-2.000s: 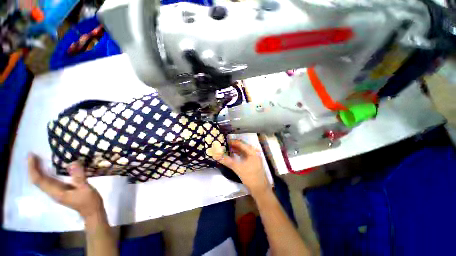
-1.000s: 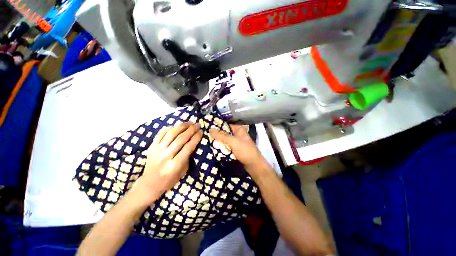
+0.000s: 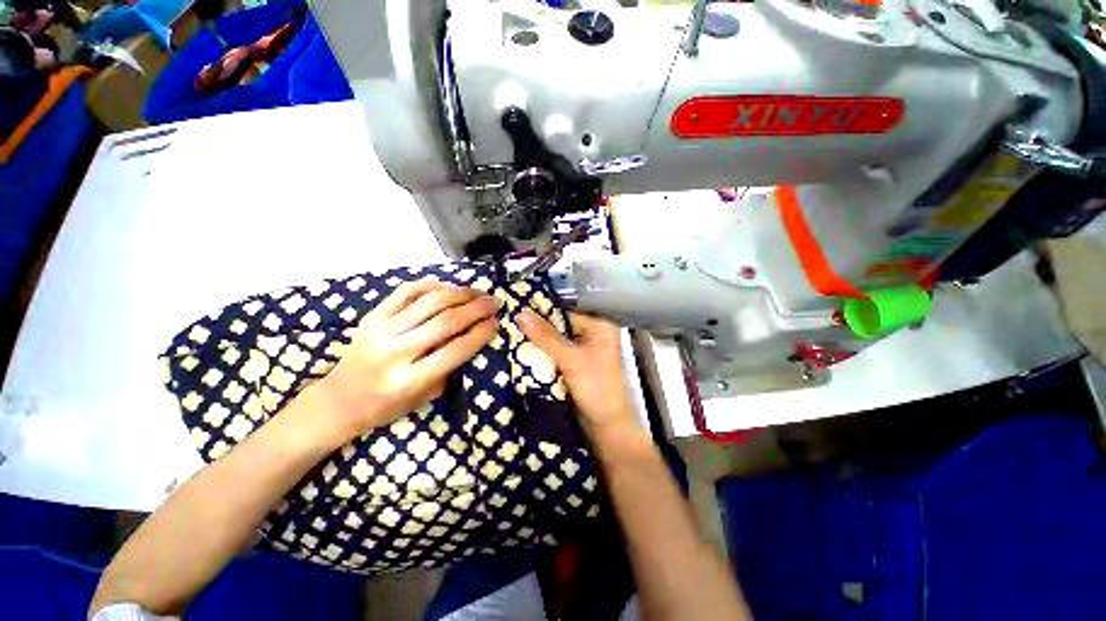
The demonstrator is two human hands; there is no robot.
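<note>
The navy-black bag body with cream clover print (image 3: 412, 467) lies on the white table, its lower part hanging over the front edge. Its upper edge sits under the needle area of the grey sewing machine (image 3: 631, 97). My left hand (image 3: 418, 346) lies on top of the fabric, fingers together, pressing it just left of the needle area. My right hand (image 3: 588, 364) grips the bag's edge right of the needle area, thumb on top, fingers partly hidden. The presser foot (image 3: 543, 257) is small and partly hidden by the head.
The white table (image 3: 109, 303) surrounds the machine's arm. A green tube (image 3: 888, 312) and orange band (image 3: 810, 243) are on the machine column. A red bent rod (image 3: 701, 406) is at the table's right gap. Blue bins stand at the upper left (image 3: 309, 73) and lower right (image 3: 837, 546).
Since the earliest frame, my left hand came from the far left onto the fabric, and the bag spread toward me. Over the last second the hands stay near the needle while the view shifts.
</note>
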